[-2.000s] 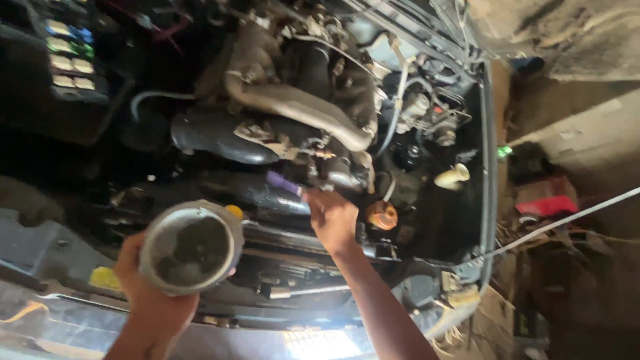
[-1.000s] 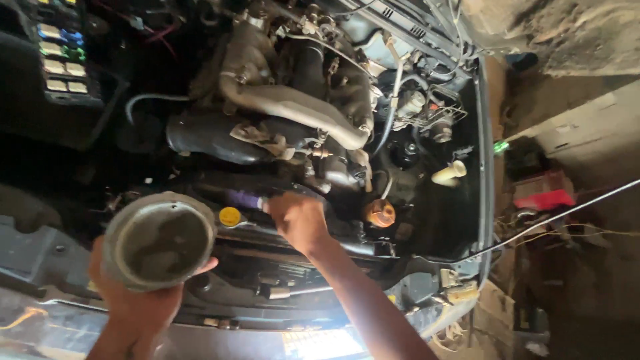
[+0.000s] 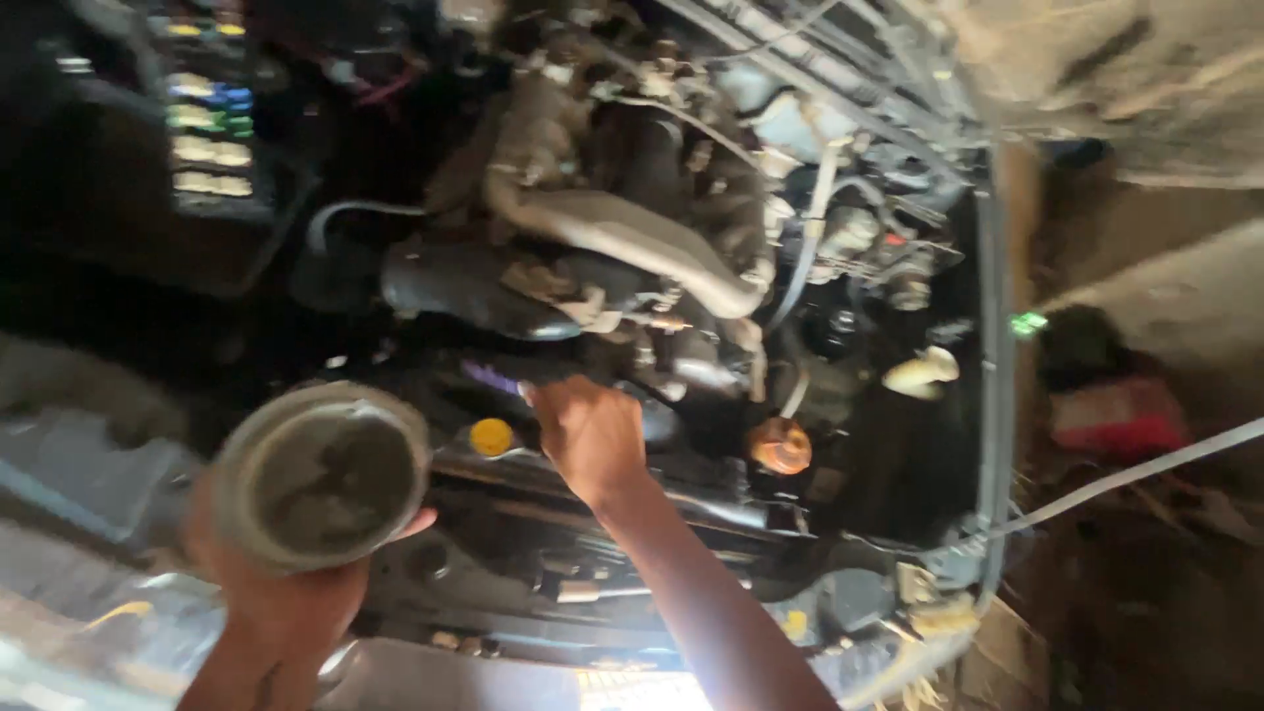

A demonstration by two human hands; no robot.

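At the lower left, my left hand (image 3: 296,602) holds a round container (image 3: 331,479) by its side and underneath; dark liquid shows inside, with its open top facing me. My right hand (image 3: 592,434) is closed around the end of a brush with purple bristles (image 3: 489,377), which points left over the front of the engine bay. Just left of and below that hand sits a yellow round cap (image 3: 491,436). How the fingers wrap the handle is blurred.
Behind the hands lie a metal intake pipe (image 3: 632,237) and a black hose (image 3: 474,296). An orange-brown reservoir cap (image 3: 782,446) is to the right. A thin rod (image 3: 1136,481) crosses the bay's right edge. A fuse box (image 3: 210,138) is at upper left.
My right hand and the brush have shifted about over the front of the bay, between the engine and the front edge. My left hand still holds the container.
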